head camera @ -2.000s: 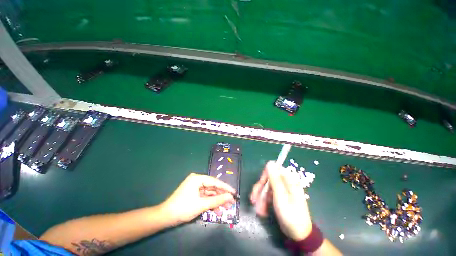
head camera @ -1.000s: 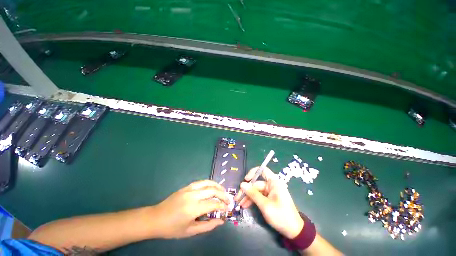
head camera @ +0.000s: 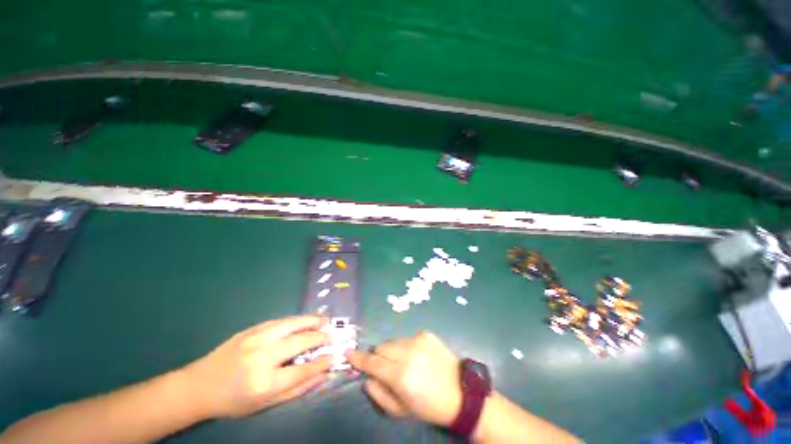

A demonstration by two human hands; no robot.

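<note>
The black phone body (head camera: 333, 276) lies upright in front of me, with small white and orange marks and a pale, silvery board section at its near end. My left hand (head camera: 260, 362) holds the phone's near left side, its fingers over the board section. My right hand (head camera: 418, 378), with a dark red wristband, has its fingertips at the near right edge of the board. No tweezers show; whether something is inside the right fingers is hidden.
White pieces (head camera: 436, 276) lie right of the phone, and a copper-and-black pile (head camera: 598, 319) farther right. Waiting phone bodies (head camera: 42, 258) are at left. Phones (head camera: 232, 128) lie beyond the white-edged rail (head camera: 364, 210). A white machine (head camera: 763, 321) and blue clothing are at far right.
The view has swung right, bringing the machine in. The right hand has turned palm-down with fingers curled at the board; the stick-like tweezers seen earlier no longer show. The white pieces are more spread out.
</note>
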